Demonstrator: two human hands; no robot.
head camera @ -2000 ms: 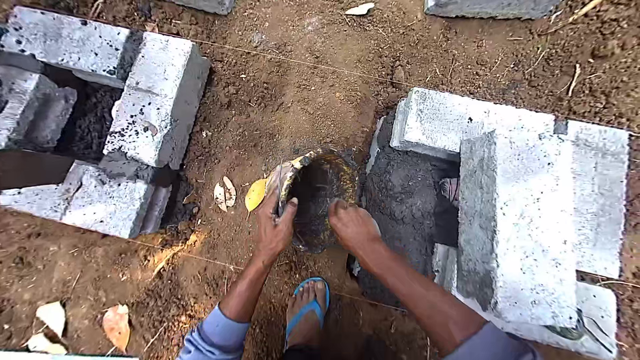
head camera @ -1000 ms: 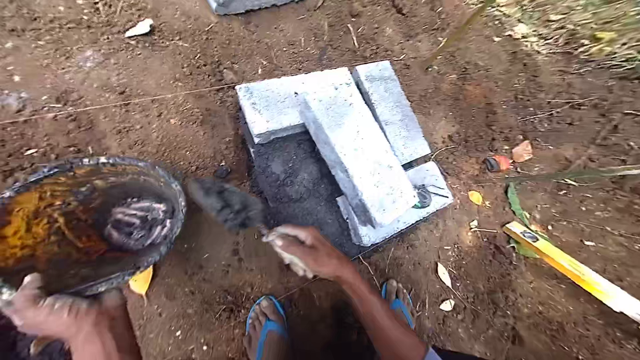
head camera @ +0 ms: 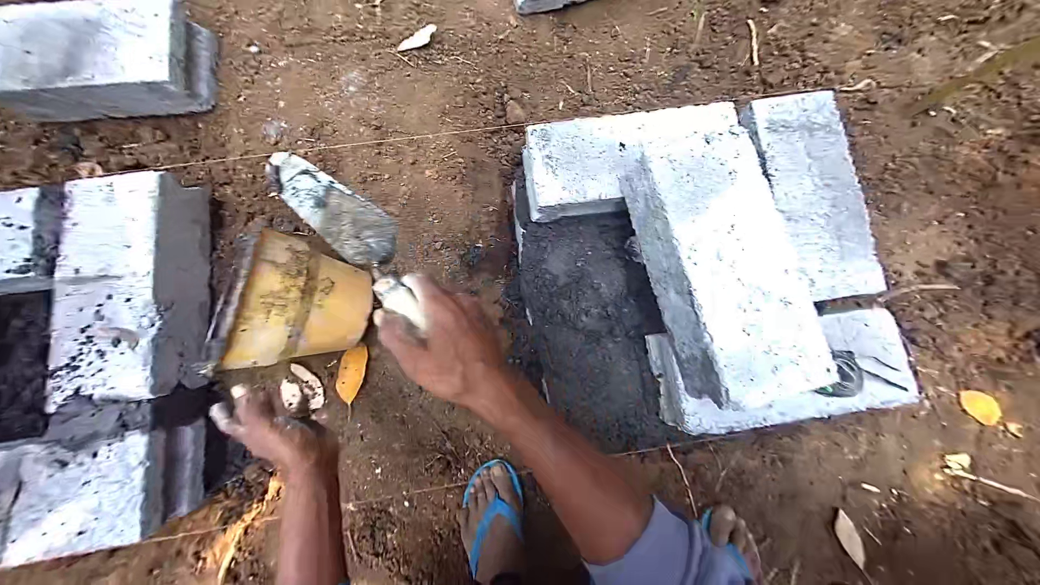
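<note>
My right hand [head camera: 447, 345] grips the pale handle of a mason's trowel [head camera: 337, 211], whose mortar-smeared blade points up and left. Beside the blade, a yellow mortar-stained bucket [head camera: 301, 301] lies on its side, its mouth toward the left blocks. Just below the bucket is my left hand [head camera: 272, 431], fingers apart, holding nothing. To the right, concrete blocks [head camera: 577, 166] surround a bed of dark mortar [head camera: 581, 301], and another concrete block [head camera: 731, 268] lies slantwise across them.
More concrete blocks [head camera: 106, 284] form a group at the left, with a further block [head camera: 89, 57] above. A taut string [head camera: 439, 134] crosses the soil over both groups. My feet in blue flip-flops [head camera: 496, 520] stand at the bottom. A coil of thin line [head camera: 845, 375] rests on the right blocks.
The bucket was upright between my hands, then tilted by my left hand; now it lies on its side, released. The trowel, loaded with mortar one second ago, is now over beside the bucket.
</note>
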